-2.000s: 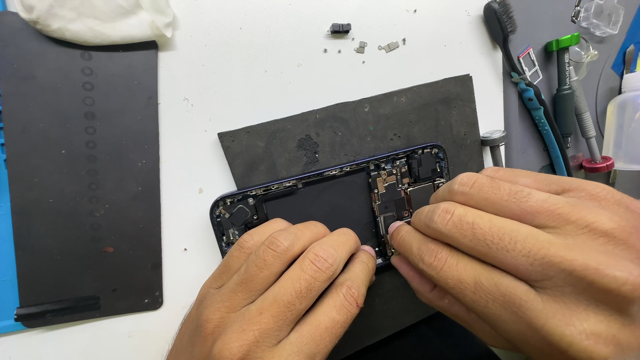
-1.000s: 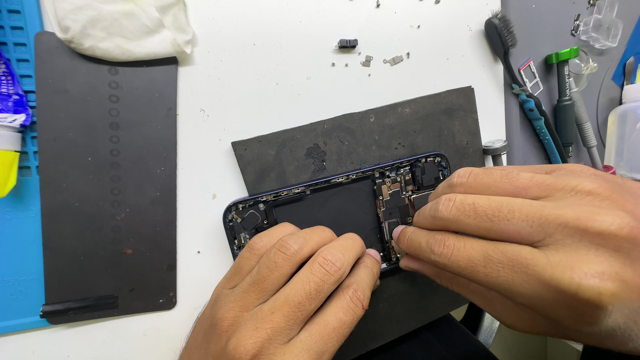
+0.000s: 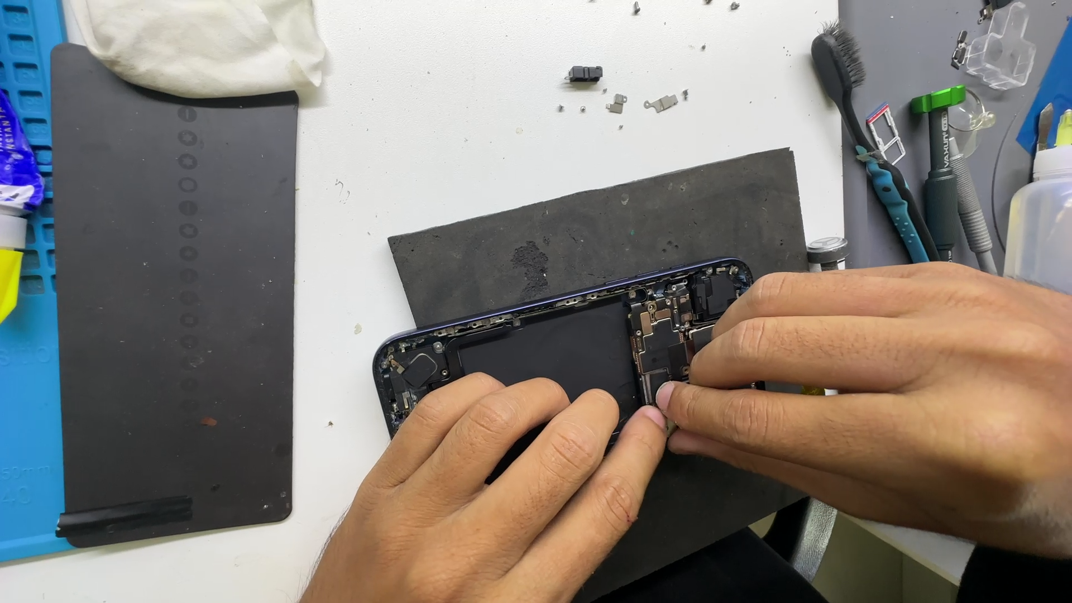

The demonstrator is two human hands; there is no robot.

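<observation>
An opened smartphone with a dark blue frame (image 3: pixel 502 322) lies tilted on a black foam mat (image 3: pixel 603 218). Its black battery (image 3: pixel 544 343) and logic board (image 3: pixel 662 331) are exposed. My left hand (image 3: pixel 511 494) rests over the phone's lower edge and battery, index fingertip by the lower edge of the board. My right hand (image 3: pixel 863 385) covers the phone's right end, its fingertips at the board beside my left index fingertip. Whether a small part is between the fingertips cannot be told. The phone's lower right side is hidden.
Small metal brackets (image 3: pixel 663 103), screws and a black part (image 3: pixel 584 74) lie above the mat. At right are a brush (image 3: pixel 888 184), a green-capped screwdriver (image 3: pixel 940 167), a SIM tray (image 3: pixel 886 134) and a plastic bottle (image 3: pixel 1043 218). At left are a dark pad (image 3: pixel 234 318) and a white cloth (image 3: pixel 201 46).
The view has shifted somewhat, showing more of the left side. Both hands stay at the phone, with the fingertips close together at the board's lower edge.
</observation>
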